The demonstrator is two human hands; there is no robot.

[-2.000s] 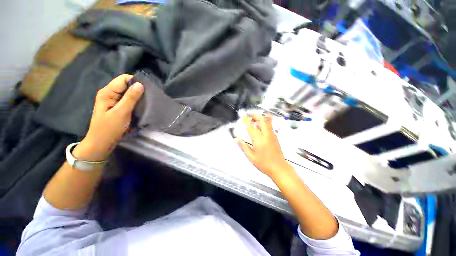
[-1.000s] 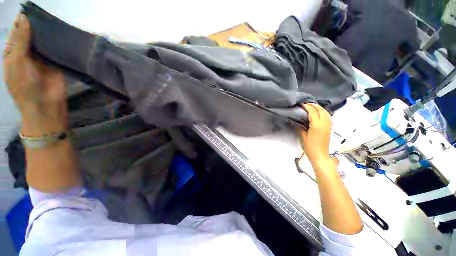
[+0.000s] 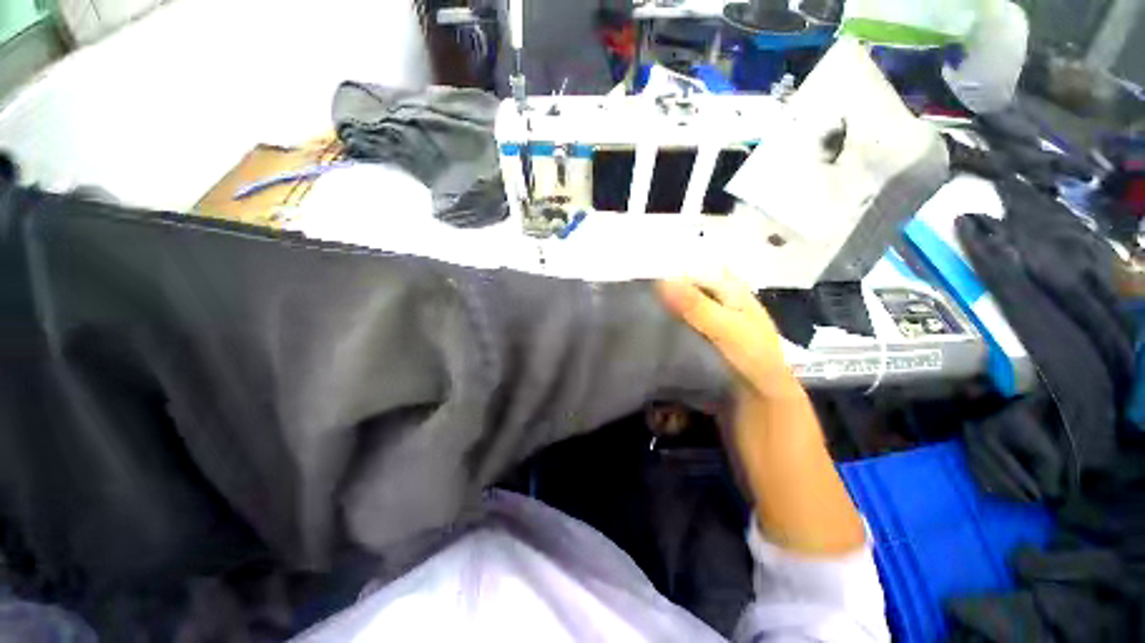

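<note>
A large charcoal garment point(image 3: 377, 364) is stretched across the view from the left edge to my right hand, above the lap and in front of the table. Its top edge runs nearly straight, and a faint seam crosses it near the middle. My right hand point(image 3: 735, 333) grips its right end, with the fingertips at the top edge. My left hand is not visible; the garment's left end runs to the picture's left edge. The white sewing machine point(image 3: 540, 176) stands behind the garment, with its needle area free of the cloth.
A folded dark garment point(image 3: 433, 138) and a brown board point(image 3: 251, 182) lie at the table's left. Black scraps point(image 3: 822, 308) lie by the control panel point(image 3: 917, 312). A blue crate point(image 3: 935, 534) stands below right, with dark garments point(image 3: 1055, 327) around it.
The view has swung right. The garment is now spread wide across the front, away from the table's left part. My left hand has gone out of view; my right hand still holds cloth.
</note>
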